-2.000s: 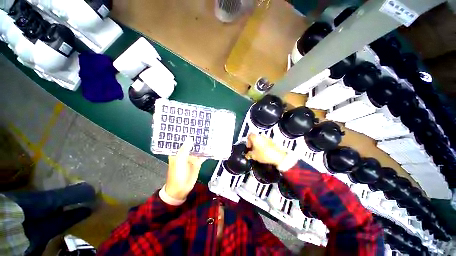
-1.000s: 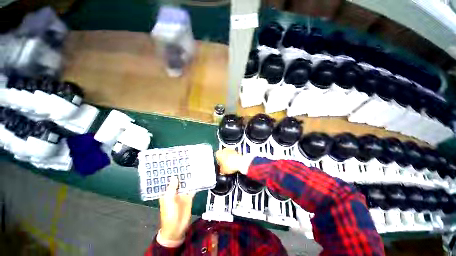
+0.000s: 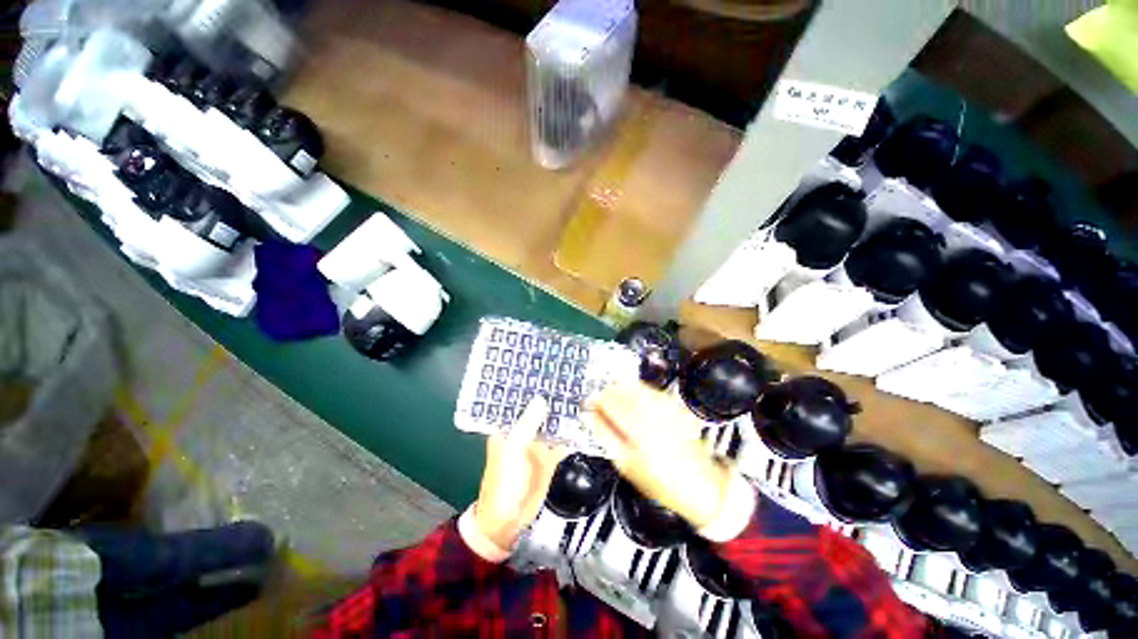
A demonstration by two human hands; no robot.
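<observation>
A clear-whitish tray [image 3: 530, 375] with a grid of small dark parts is held up over the green bench. My left hand [image 3: 512, 481] grips its lower edge, thumb on top. My right hand [image 3: 655, 456] is over the tray's right end, fingertips at the parts; whether it holds a part cannot be seen. Black ball camera heads on white slotted bodies stand in rows just beyond and below my right hand, one ball [image 3: 580, 484] between my hands and another [image 3: 728, 378] behind the right one.
A white camera [image 3: 387, 293] and a dark blue cloth [image 3: 295, 291] lie left on the bench, beside rows of white cameras. A clear plastic tub [image 3: 580, 87] stands on brown board. A grey post [image 3: 799, 150] has a small jar [image 3: 628, 300] at its foot. A person's leg [image 3: 187, 568] shows lower left.
My right hand has moved from the camera heads to the tray's right end. My left hand still holds the tray. The view has swung and tilted.
</observation>
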